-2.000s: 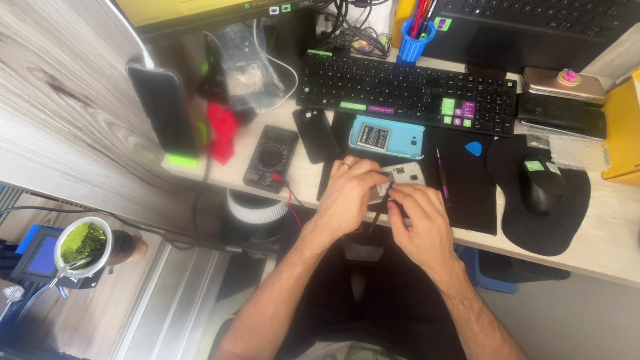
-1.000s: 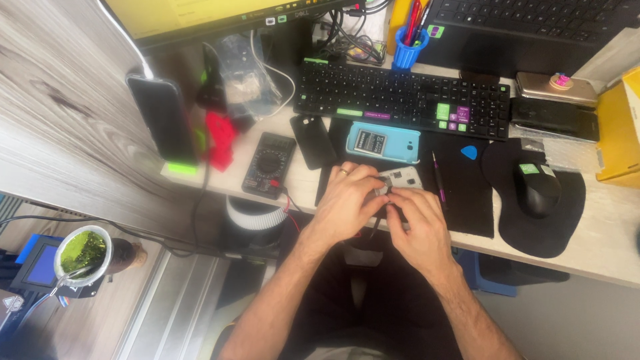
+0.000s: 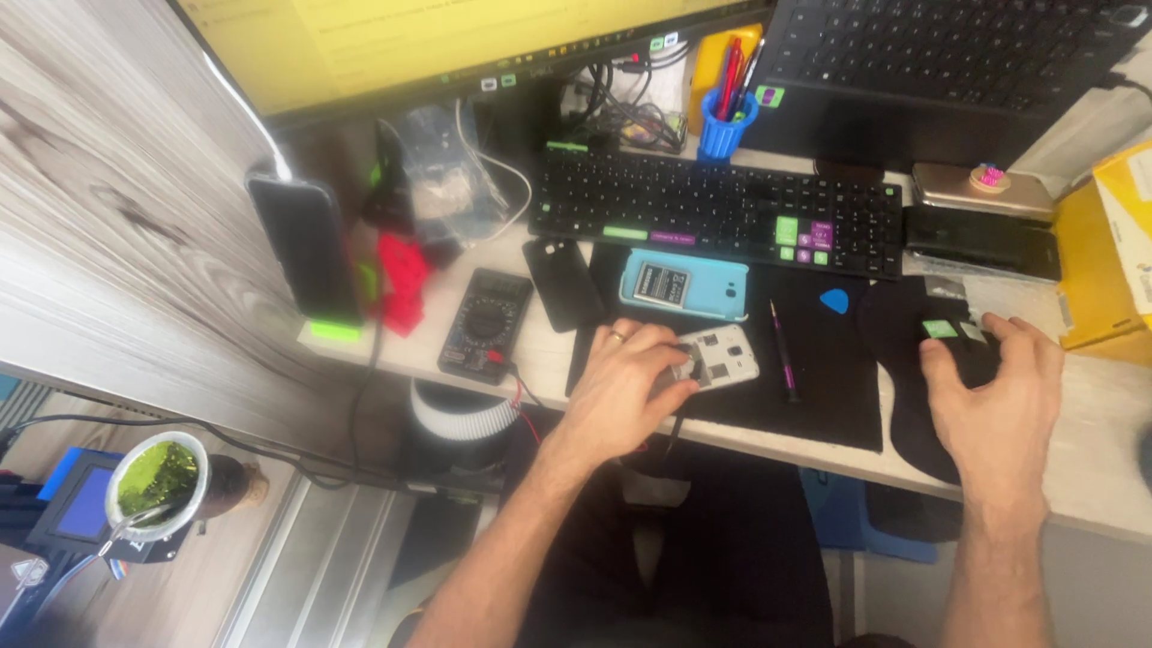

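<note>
My left hand (image 3: 630,387) rests at the near edge of the black mat, its fingers on a small dark piece at the left part of a white phone body (image 3: 731,354). My right hand (image 3: 1008,396) lies over a black computer mouse (image 3: 967,355) on a dark mouse pad (image 3: 909,378). Between the hands, a purple-and-black precision screwdriver (image 3: 784,355) and a blue plastic pick (image 3: 835,301) lie on the mat. Above the phone body is a light blue phone case (image 3: 715,286) with a phone battery (image 3: 661,284) in it. A black phone back cover (image 3: 564,284) lies left of it.
A black multimeter (image 3: 486,324) with leads lies left of my left hand. Behind the mat is a black keyboard (image 3: 720,202), with a blue pen cup (image 3: 724,126) behind it. Two phones (image 3: 983,243) and a yellow box (image 3: 1102,252) sit at right. A green-filled cup (image 3: 162,486) stands lower left.
My right hand has left the phone body and moved right onto the mouse. My left hand has stayed at the phone body, which now shows more.
</note>
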